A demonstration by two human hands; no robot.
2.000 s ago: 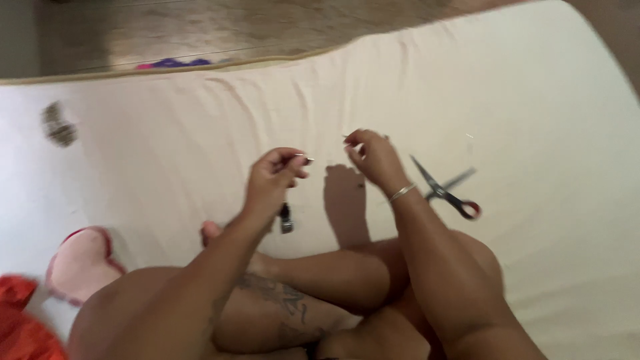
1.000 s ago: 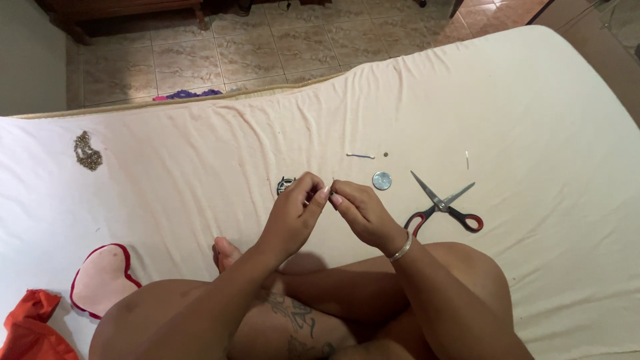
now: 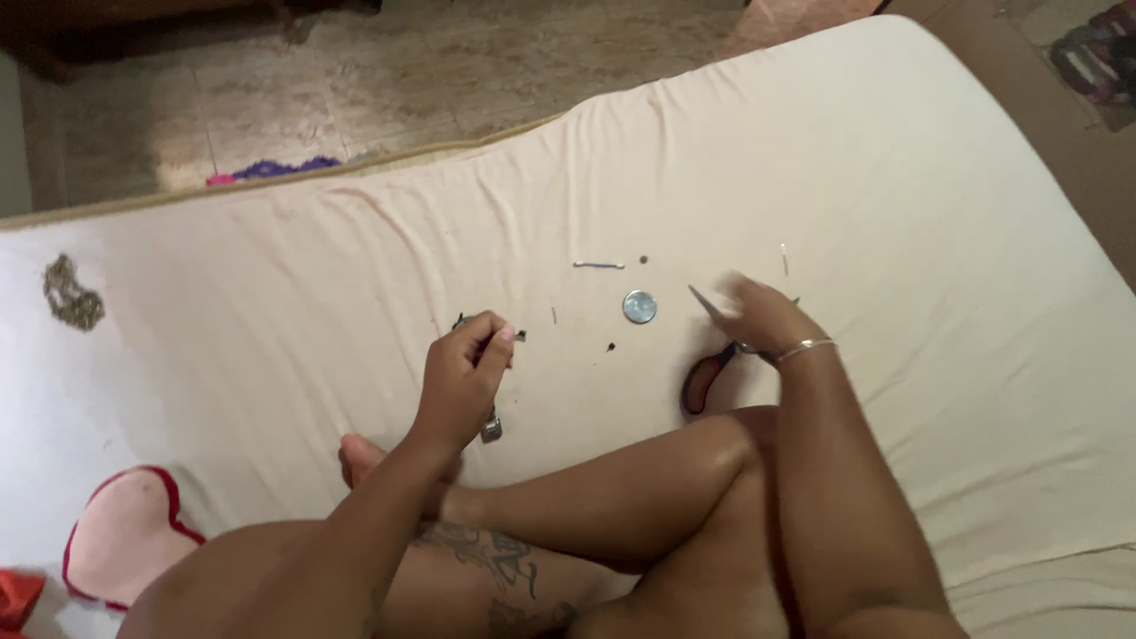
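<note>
My left hand (image 3: 470, 364) pinches a small dark part between thumb and index finger, above a wristwatch-like item (image 3: 492, 428) that lies partly hidden under it. My right hand (image 3: 768, 311), blurred, is over the scissors (image 3: 707, 382) with dark and red handles; whether it touches them I cannot tell. Between the hands lie a round silvery disc (image 3: 639, 306), a tiny dark piece (image 3: 611, 347) and a thin pin-like piece (image 3: 554, 315). Farther back are a slim double-ended tool (image 3: 599, 264), a small dark round piece (image 3: 643, 259) and a thin light stick (image 3: 784, 259).
All this lies on a mattress with a pale sheet (image 3: 843, 133). A metal chain (image 3: 73, 295) is at the far left, a pink heart-shaped item with red edging (image 3: 129, 537) and red cloth (image 3: 18, 596) at the lower left. My crossed legs are in front.
My hands, close together one second ago, are now apart; the right has moved right, over the scissors. The small dark piece and thin pin near the disc now show.
</note>
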